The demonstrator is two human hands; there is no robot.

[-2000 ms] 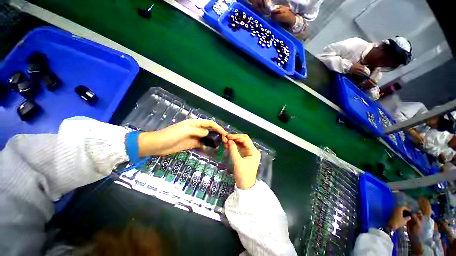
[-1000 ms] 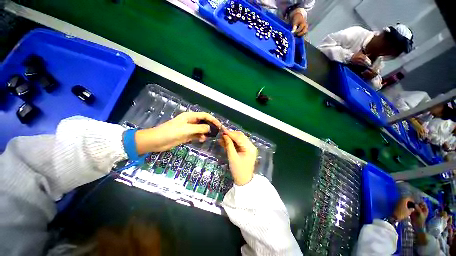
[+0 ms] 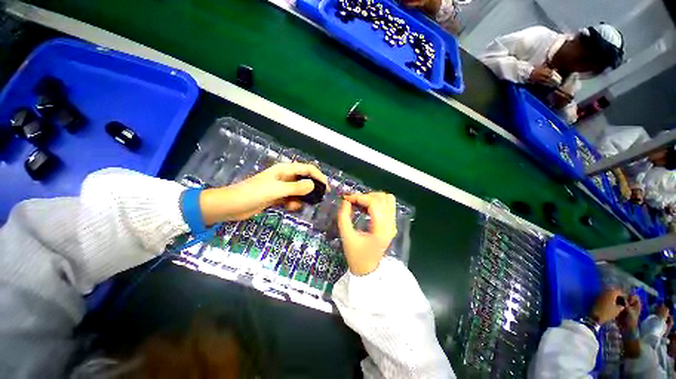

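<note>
My left hand (image 3: 259, 194), with a blue wrist strap, holds a black plastic housing (image 3: 314, 191) between thumb and fingers above the tray. My right hand (image 3: 368, 226) is just right of it, thumb and index fingertip together near a tiny reddish thing, too small to tell. A small gap lies between the right fingertips and the housing. The clear blister tray (image 3: 230, 141) lies under both hands. Its near rows hold green circuit boards (image 3: 302, 259); the hands hide part of the tray.
A blue bin (image 3: 159, 96) with several black housings is at left. The green belt (image 3: 296, 89) carries black pieces. A second blister tray (image 3: 500, 289) and a blue bin (image 3: 574, 277) lie at right. Co-workers sit across the belt and at right; blue bins with small parts stand across it.
Pieces on the belt have moved to the left. My right fingertips have come slightly away from the housing. The green board seen at my fingertips two seconds ago no longer shows there.
</note>
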